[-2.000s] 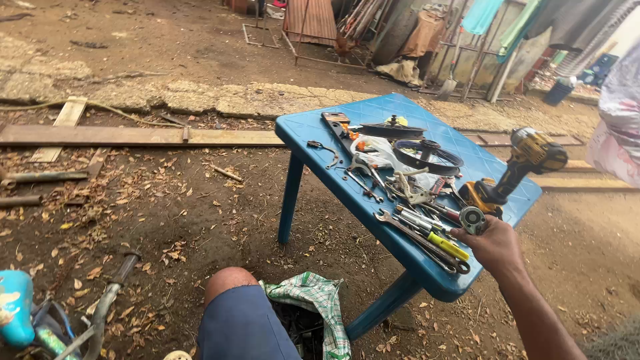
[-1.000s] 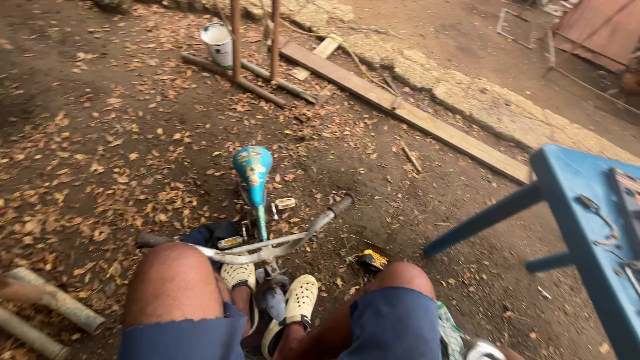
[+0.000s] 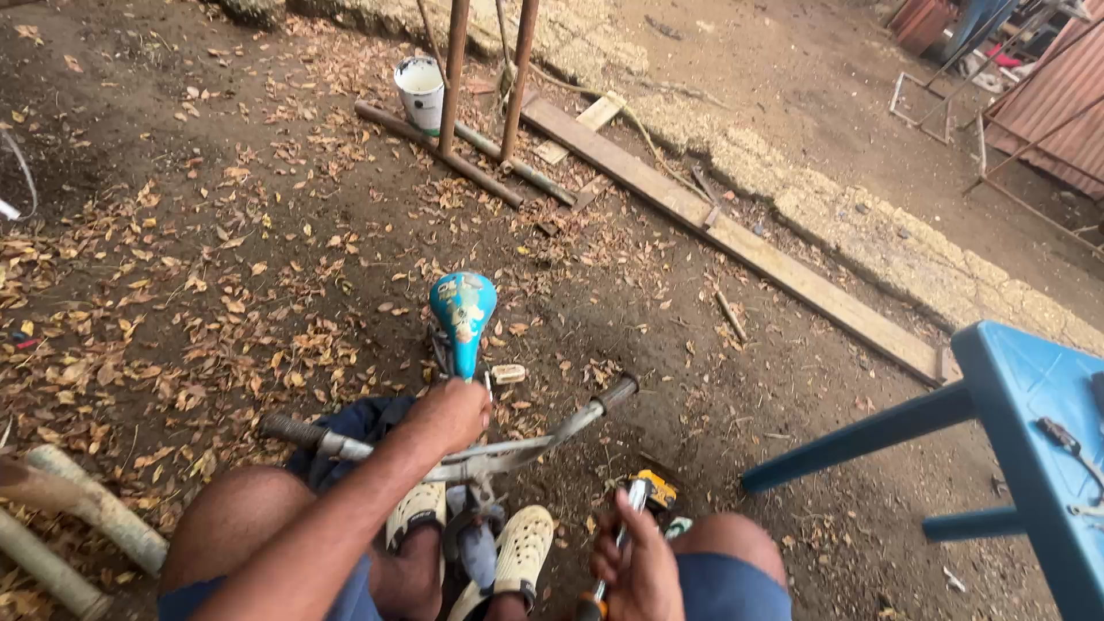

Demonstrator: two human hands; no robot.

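My left hand (image 3: 453,416) reaches to the small bicycle just below the nose of its blue saddle (image 3: 464,312); its fingers are curled, and what they touch is hidden. The bicycle's handlebar (image 3: 552,438), with dark grips, lies between my knees, near my cream clogs (image 3: 524,552). My right hand (image 3: 636,552), beside my right knee, is closed around a shiny metal tool (image 3: 636,496) with an orange and black handle end, its kind unclear. Just behind that tool a yellow and black object (image 3: 657,490), perhaps a battery pack, rests on the ground.
A blue plastic table (image 3: 1018,431) with tools on it stands at the right. Metal pipes (image 3: 95,509) lie at the lower left. Further off are a white bucket (image 3: 421,93), rusty upright pipes (image 3: 517,82) and a long wooden plank (image 3: 742,237). Dry leaves cover much of the dirt.
My view has swung left from the table to the bicycle. My left hand has come into view at the bicycle. My right hand, at the table's tools two seconds ago, is now by my right knee.
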